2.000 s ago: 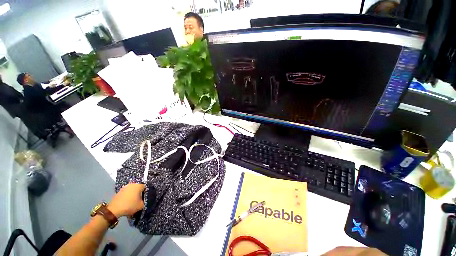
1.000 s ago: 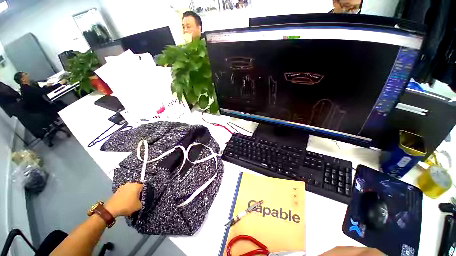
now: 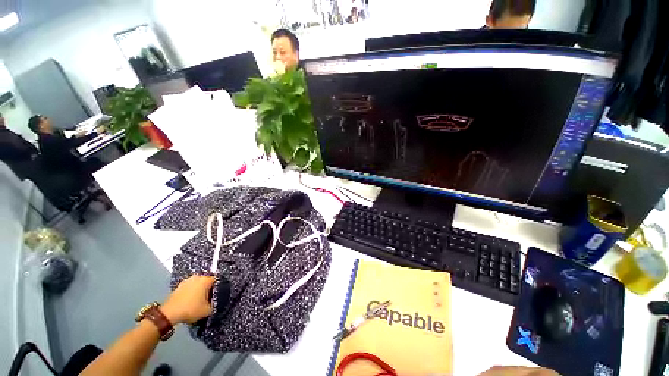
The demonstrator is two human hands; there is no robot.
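A black-and-white speckled garment (image 3: 249, 308) lies in a heap left of the keyboard, its dark lining showing. A whitish tape measure (image 3: 293, 288) loops over it. My left hand (image 3: 192, 299), with a brown-strapped watch at the wrist, grips the garment's near left edge; a small dark part shows by the fingers, unclear. My right hand (image 3: 517, 371) is cut off by the bottom edge; only a small part shows and its fingers cannot be made out. The monitor (image 3: 440, 139) shows thin white and red pattern outlines on black.
Keyboard (image 3: 425, 246) below the monitor. Notebook (image 3: 403, 294) with red-handled shears (image 3: 363, 358) and a thin silvery tool (image 3: 357, 323). Mouse (image 3: 554, 314) on a dark pad (image 3: 528, 294). Yellow tape roll (image 3: 642, 269), blue tin (image 3: 587, 239) at right. Plant (image 3: 282, 121) and papers (image 3: 205, 132) behind; people beyond.
The view has shifted slightly. My left hand stays on the garment's edge. A person behind the monitor has lowered their head. The garment lies much as before.
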